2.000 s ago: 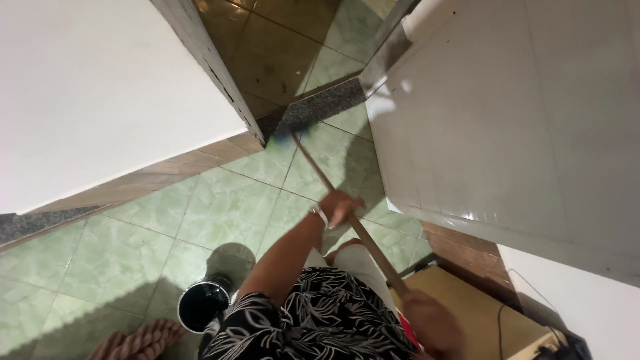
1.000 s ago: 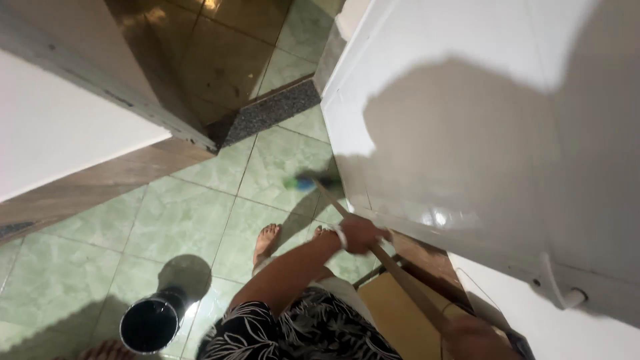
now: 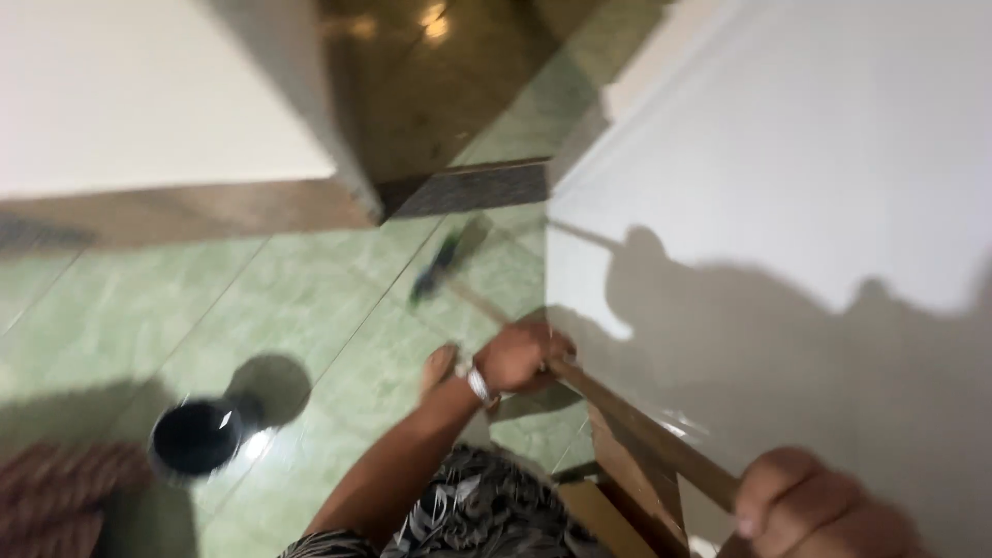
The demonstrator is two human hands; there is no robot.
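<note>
A long wooden pole runs from the lower right toward the middle of the floor. My left hand, with a pale band at the wrist, grips it partway along. My right hand is closed around its upper end at the lower right and is blurred. At the pole's far end is a blurred dark blue and green brush head, at the tiled floor near the doorway. Whether it touches the tiles I cannot tell.
A dark bucket stands on the green tiles at the lower left, beside a reddish striped cloth. A dark stone threshold crosses the doorway. A white door or panel rises on the right, above a yellowish box.
The brush head was by the threshold, then closer to my feet beside the white panel; now it lies nearer the middle of the doorway floor. Both hands have kept hold of the pole. The view has shifted.
</note>
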